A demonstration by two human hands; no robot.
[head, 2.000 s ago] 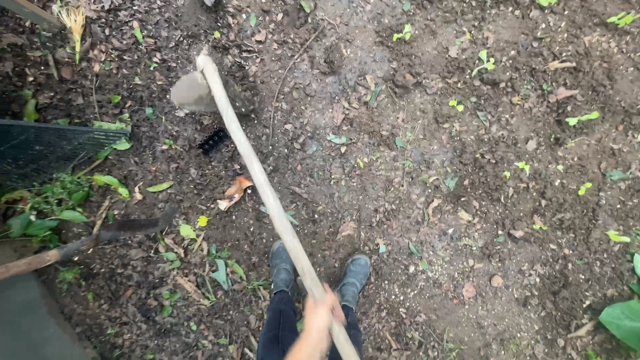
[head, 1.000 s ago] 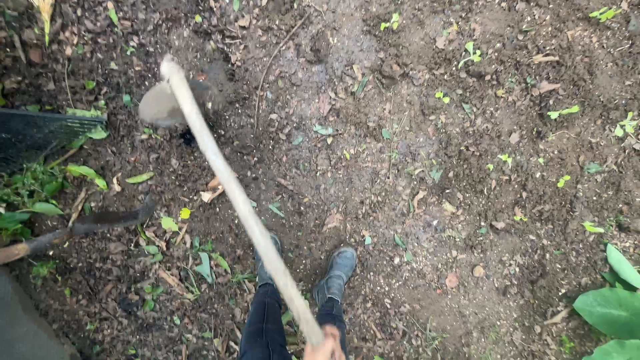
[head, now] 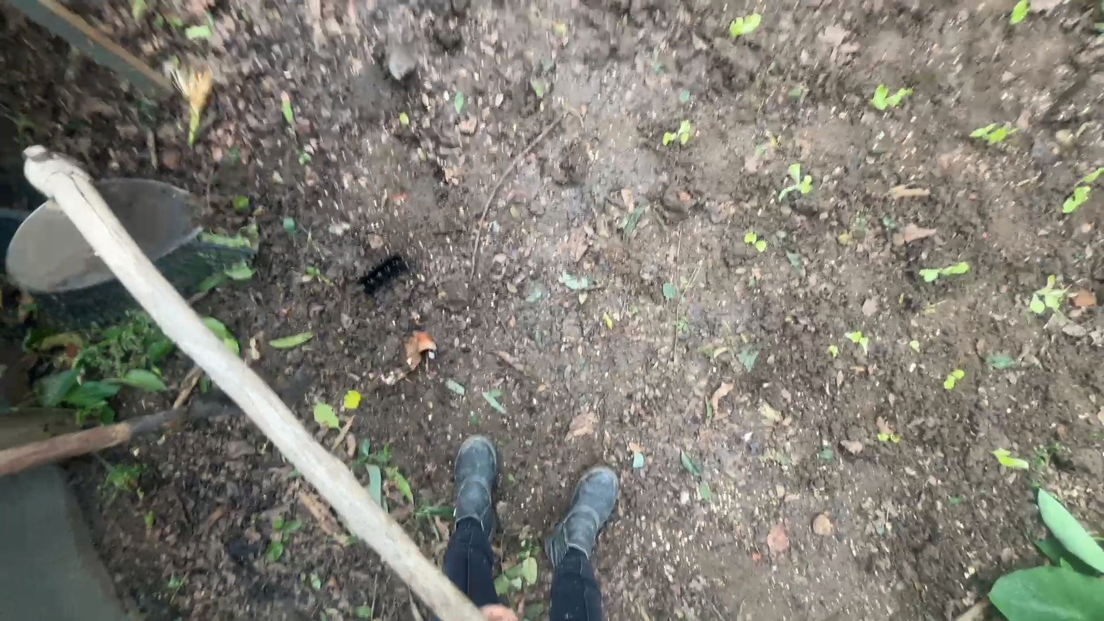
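Observation:
A hoe with a pale wooden handle (head: 259, 405) crosses the left side of the view, its rounded metal blade (head: 108, 237) at the far left in front of a dark mesh-like object. At the bottom edge a small part of a hand (head: 498, 612), which looks like my left hand, is closed around the handle; the rest is cut off. My right hand is out of view. Below the hoe blade lies a long tool with a wooden handle (head: 73, 448) and a dark end. My boots (head: 586, 509) stand on the soil.
Small green seedlings (head: 795, 183) grow across the soil on the right. Large leaves (head: 1048, 595) show at the lower right. A ridged black plastic piece (head: 384, 273) and an orange-brown dry leaf (head: 420, 348) lie left of centre. A grey slab (head: 43, 543) is at the lower left.
The hoe blade has moved left, from above the bare soil to the dark mesh-like object. The hand on the handle has sunk mostly below the bottom edge.

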